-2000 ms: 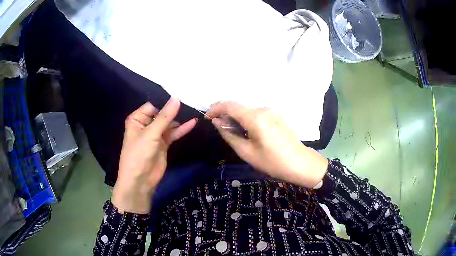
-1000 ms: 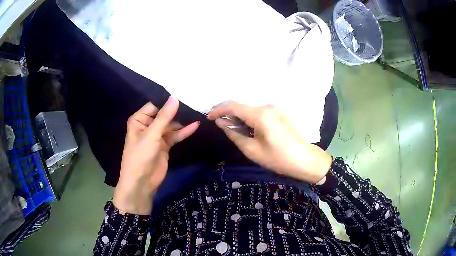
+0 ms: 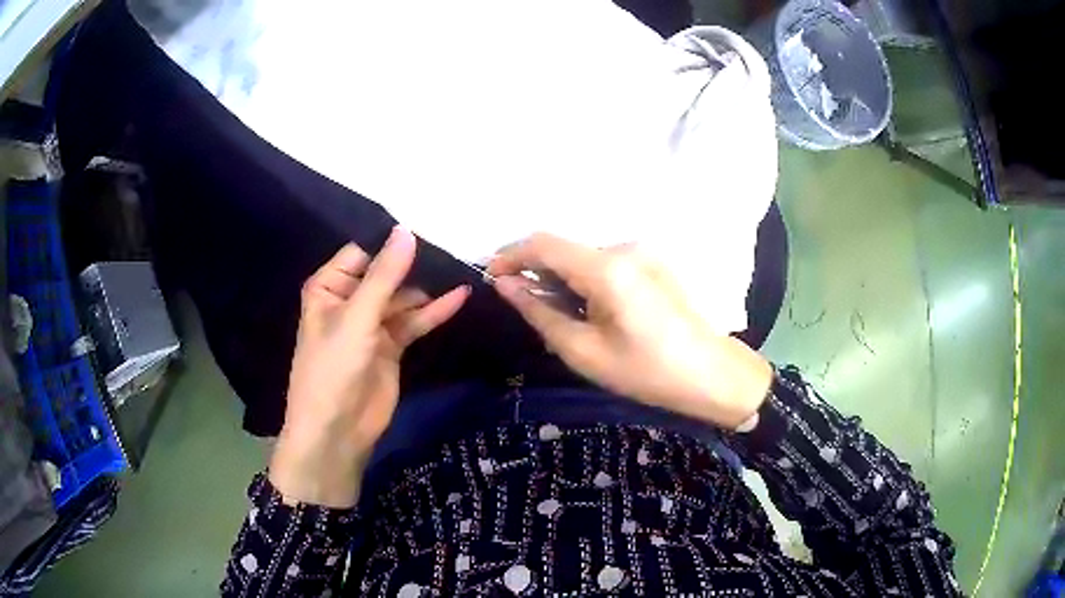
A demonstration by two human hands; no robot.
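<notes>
The dark garment (image 3: 222, 245) lies over my lap. The white lining (image 3: 467, 129) lies on it, and their edges meet along a slanting line. My left hand (image 3: 364, 339) pinches the garment's dark folded edge (image 3: 415, 251) between thumb and fingers. My right hand (image 3: 625, 327) is at the same edge, just to the right. Its thumb and index finger hold a thin silvery needle (image 3: 481, 271) at the lining's edge. A small dark and silvery tool, perhaps snips (image 3: 549, 286), is tucked in the right palm, mostly hidden.
A clear bin (image 3: 832, 76) with white scraps stands at the upper right. A dark table or rack (image 3: 1016, 105) is beyond it. Blue crates (image 3: 76, 397) and a grey box (image 3: 131, 321) are on the left. A yellow line (image 3: 1014, 409) runs along the green floor.
The right hand's fingers and the tool in the palm have shifted and turned slightly at the edge. The left hand and the cloth are almost unchanged.
</notes>
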